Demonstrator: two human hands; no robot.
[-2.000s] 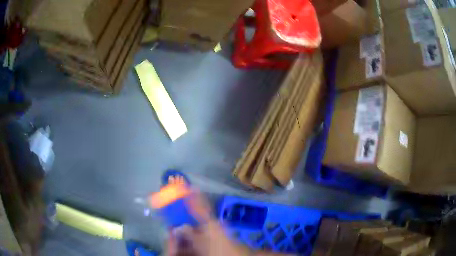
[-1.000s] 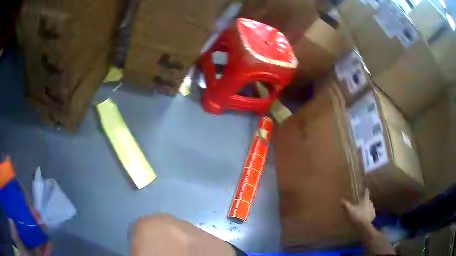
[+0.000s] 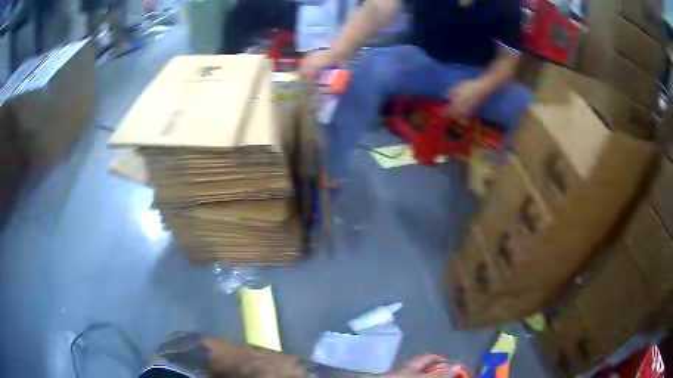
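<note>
A forearm, which looks like my left, reaches across the bottom edge from the left. My left hand [image 3: 426, 364] is blurred and cut off by the bottom edge. Its fingers are around the orange part of what looks like the tape gun [image 3: 496, 365], whose blue and orange end shows just to the right. My right hand is not in view. A tall flat carton stack [image 3: 229, 214] stands ahead at centre left, with a pale blank [image 3: 192, 103] on top.
A person [image 3: 428, 74] in dark top and jeans sits beyond the stack, one hand at its side. Brown cartons with dark logos [image 3: 509, 244] lean at right. White paper [image 3: 358, 347], yellow backing strip [image 3: 260, 317] and clear plastic [image 3: 235, 277] lie on the floor; a thin dark loop lies lower left.
The view has swung left and up, bringing in the flat stack and seated person. The red stool and labelled cartons from before are gone from view, as is my right hand, which was on flat cartons.
</note>
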